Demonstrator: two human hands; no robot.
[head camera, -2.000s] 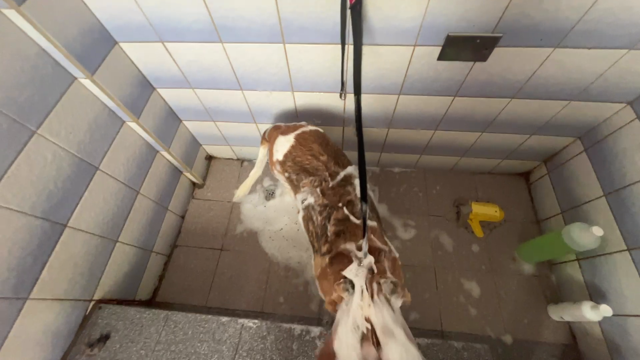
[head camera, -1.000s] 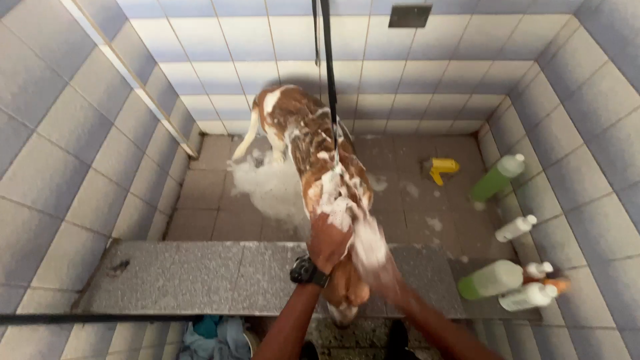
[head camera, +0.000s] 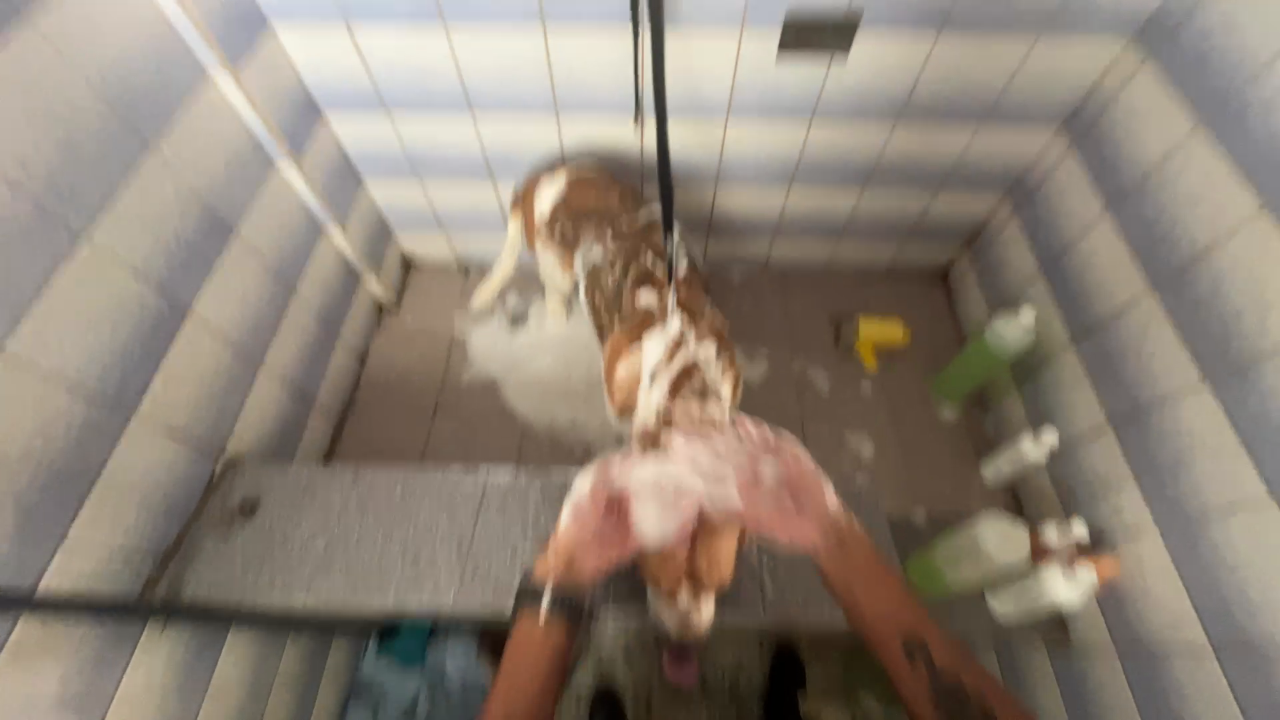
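Observation:
A brown-and-white dog (head camera: 640, 300) with lather on its coat stands in the tiled wash bay, its head toward me over the grey ledge. My left hand (head camera: 600, 520), with a dark watch at the wrist, rests on the left side of its neck behind the head. On the right side of the neck lies my right hand (head camera: 780, 485). Both hands are soapy, and white foam (head camera: 665, 490) lies between them. A black leash (head camera: 662, 150) runs down to the dog's upper back. Motion blur hides the separate fingers.
A yellow spray nozzle (head camera: 880, 335) lies on the floor. Green-filled bottles (head camera: 980, 360) and white bottles (head camera: 1020, 455) stand along the right wall. The grey stone ledge (head camera: 350, 540) crosses in front of me; a dark bar (head camera: 200, 612) and bluish cloth (head camera: 415, 670) are at the lower left.
Two seconds ago no hands were in view; one second ago both were on the dog's neck and shoulders. Now they are spread to either side of the neck, with foam between them.

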